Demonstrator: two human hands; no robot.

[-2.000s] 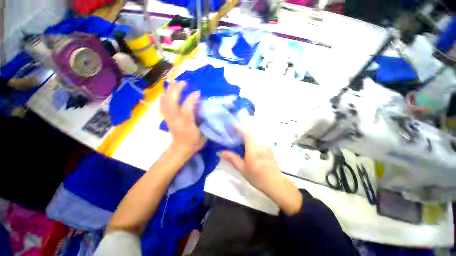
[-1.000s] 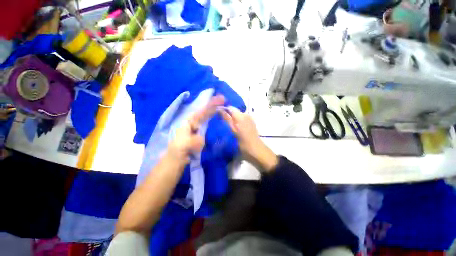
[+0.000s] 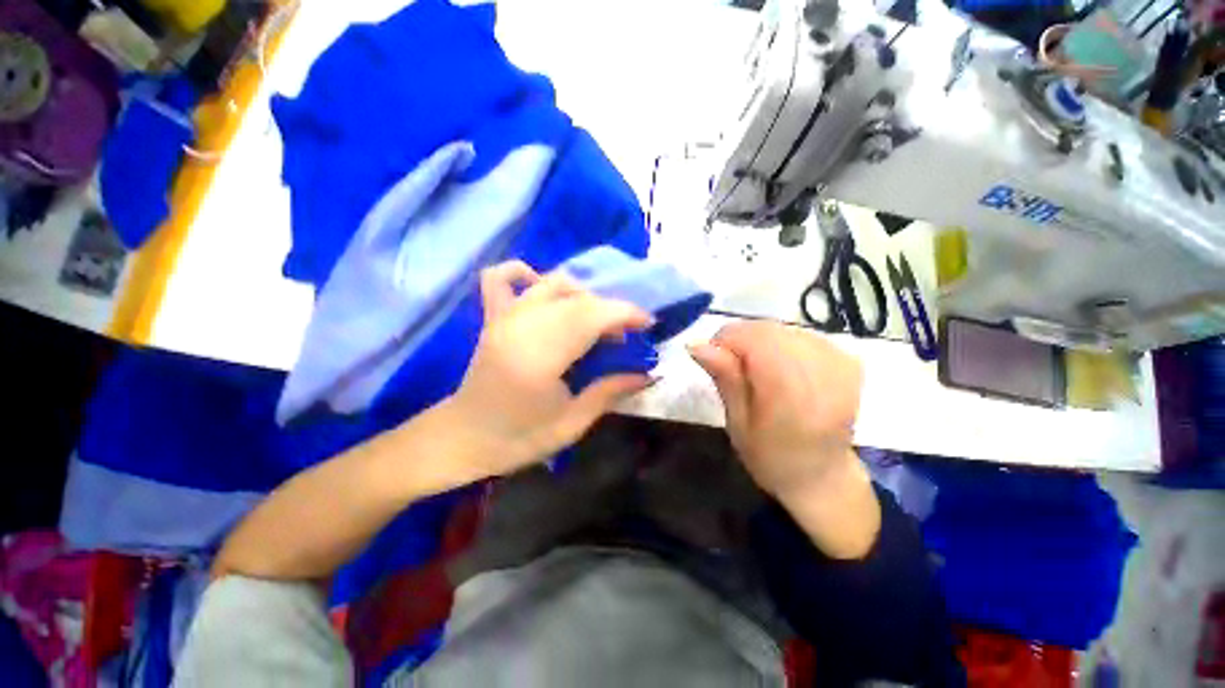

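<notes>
A royal blue fabric panel [image 3: 417,101] lies spread on the white table, with a paler light blue piece [image 3: 390,289] folded over it. My left hand [image 3: 544,356] pinches a folded edge of the fabric, light blue outside and royal blue inside, near the table's front edge. My right hand [image 3: 786,403] is just right of that edge with fingers curled and thumb and fingertip together. Whether a thread is between its fingertips cannot be told. The sewing machine head [image 3: 927,121] stands to the right, behind my right hand.
Black-handled shears [image 3: 844,289], blue thread snips [image 3: 912,307] and a smartphone [image 3: 1001,360] lie on the table at right. A purple round device [image 3: 47,108] and a small blue cloth piece [image 3: 141,161] are at far left. Piled blue cloth [image 3: 1021,544] hangs below the table edge.
The view has shifted. My hands have moved apart and nearer the table's front edge; my right hand has left the fabric. The bunched blue fabric of the earliest frame is now spread out.
</notes>
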